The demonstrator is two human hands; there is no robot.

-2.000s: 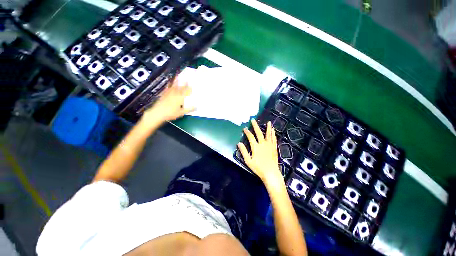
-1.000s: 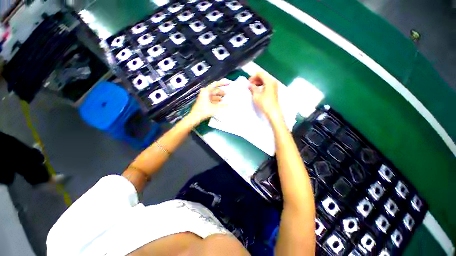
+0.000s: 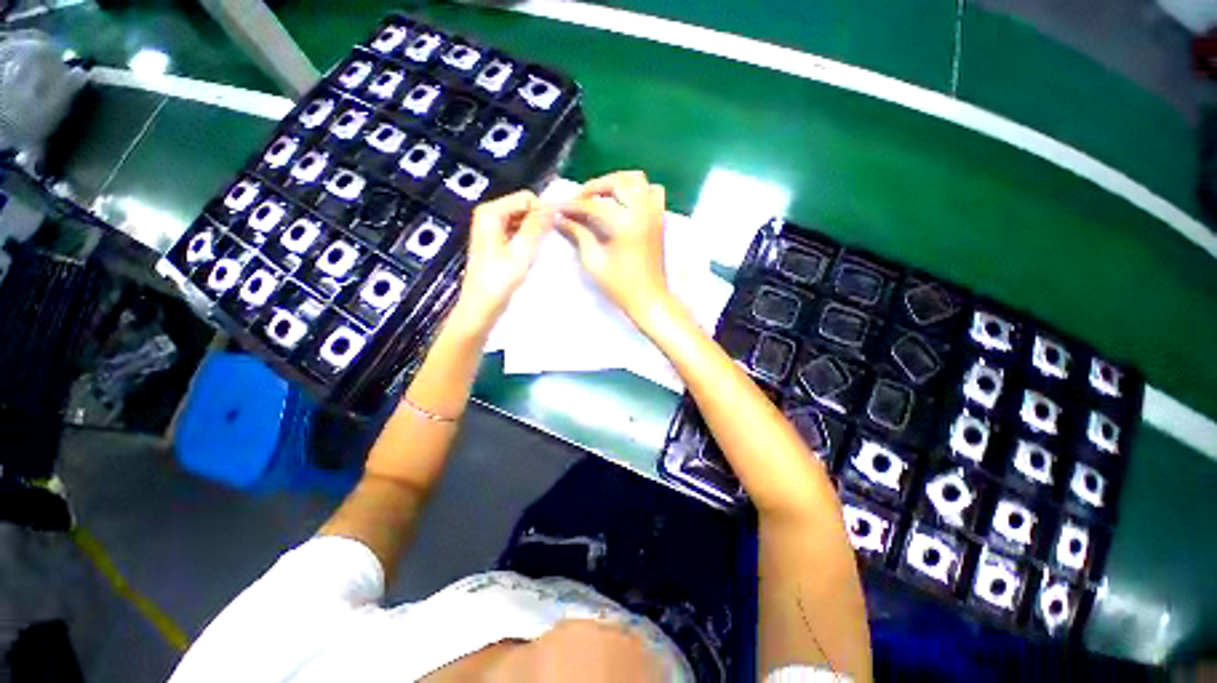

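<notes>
My left hand [image 3: 502, 254] and my right hand [image 3: 619, 243] are over the white paper sheets [image 3: 574, 327], with fingertips pinched and almost meeting. Whether a small piece is between the fingertips cannot be told. On the right, the black work tray [image 3: 945, 447] holds silver-white square parts [image 3: 970, 436] with dark round centres in its right and lower pockets. Its upper left pockets show no silver part. My right forearm passes over this tray's left edge.
A thick stack of black trays [image 3: 380, 207] stands on the left, its top tray nearly full of silver parts. The green bench [image 3: 801, 147] carries white strips. A blue stool [image 3: 234, 419] is below at the left. Another white sheet [image 3: 742, 214] lies above the work tray.
My hands have come closer together at the fingertips, with my right hand now left of the work tray's top corner. The camera view has shifted, showing more of the work tray.
</notes>
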